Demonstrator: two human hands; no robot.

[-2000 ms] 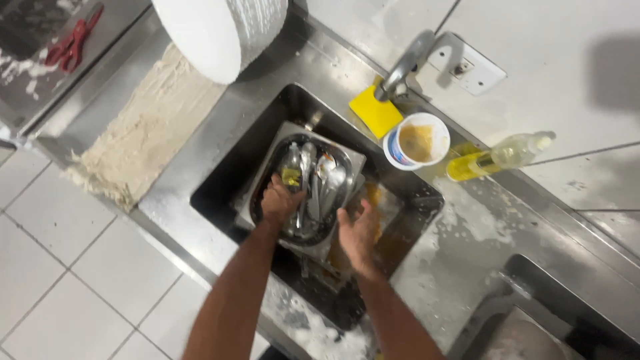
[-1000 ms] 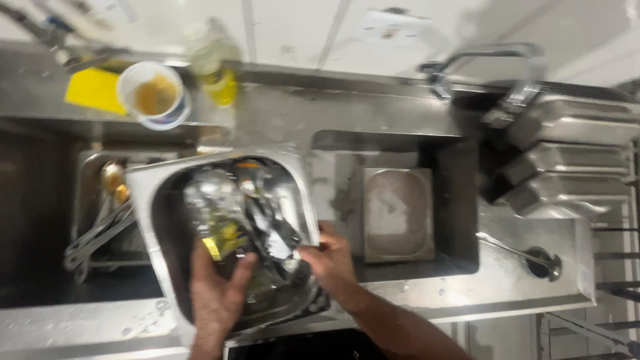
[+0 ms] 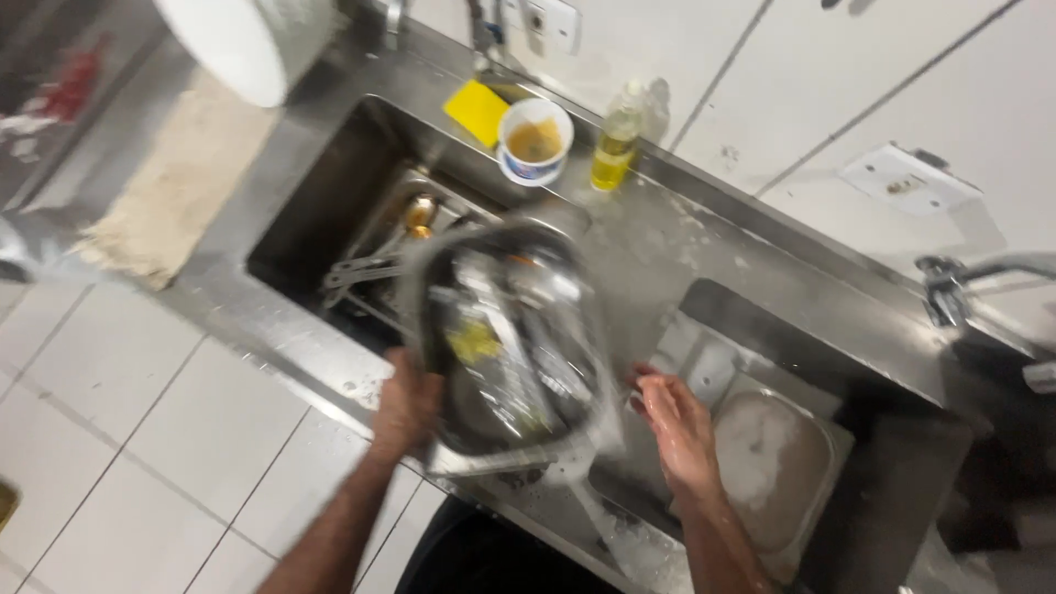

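A steel food pan [image 3: 495, 462] holding metal cutlery [image 3: 503, 363] and a yellow-green scrap is over the counter between the two sinks, blurred by motion. My left hand [image 3: 408, 404] grips its left rim. Just off the pan's right side, my right hand [image 3: 676, 421] has its fingers apart and holds nothing. In the left sink [image 3: 322, 190] lies another steel pan [image 3: 396, 186] with long-handled utensils [image 3: 363, 271] and a ladle-like piece. The right sink [image 3: 916, 445] contains a steel pan [image 3: 763, 462] of cloudy, foamy water.
Behind the left sink are a yellow cloth or sponge [image 3: 476, 113], a white tub [image 3: 535, 144] with brownish contents and a bottle of yellow liquid [image 3: 617, 140]. A beige cloth [image 3: 181, 181] and white plates [image 3: 239, 41] lie left. A faucet [image 3: 949, 289] stands at right.
The cutlery pan, in the left sink two seconds ago, has been lifted out and moved right. My right hand, at its rim one second ago, has come off it. The view has turned.
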